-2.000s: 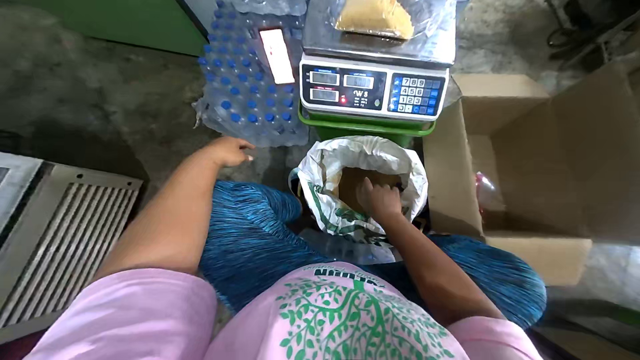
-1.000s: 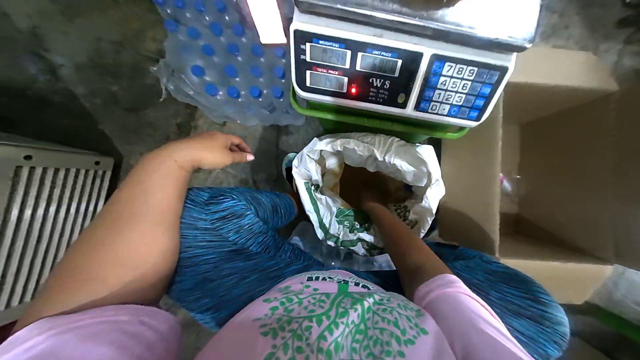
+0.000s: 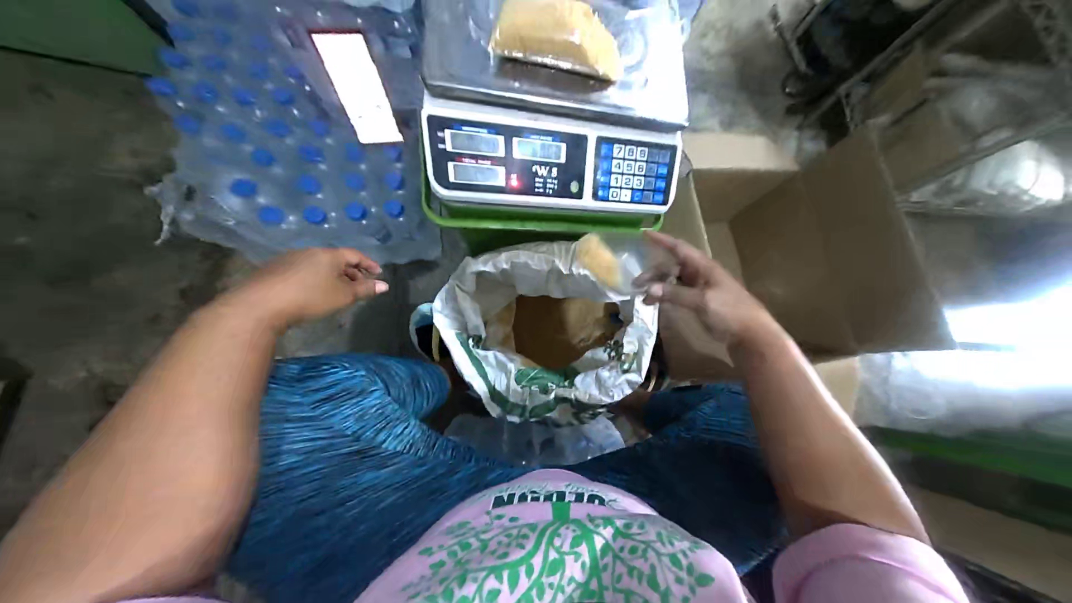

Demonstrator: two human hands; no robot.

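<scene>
My right hand [image 3: 699,289] is over the right rim of a white woven sack [image 3: 469,335], its fingers on a clear plastic bag [image 3: 601,261] with some yellowish-tan content, blurred by motion. Inside the sack lies brown material that I cannot name. My left hand [image 3: 322,285] hangs left of the sack, fingers loosely curled, holding nothing. Behind the sack, a digital weighing scale [image 3: 548,159] rests on a green support [image 3: 536,222]. A filled plastic bag of yellowish-tan material [image 3: 557,38] lies on its steel pan.
Shrink-wrapped water bottles with blue caps [image 3: 276,159] stand at the left back, with a lit phone [image 3: 358,88] on top. To the right is an open cardboard box [image 3: 829,251]. Clear plastic wrapping [image 3: 997,385] lies farther right.
My right hand has come up out of the sack and moved right, now with a clear bag at its fingers. My left hand still hangs to the left of the sack.
</scene>
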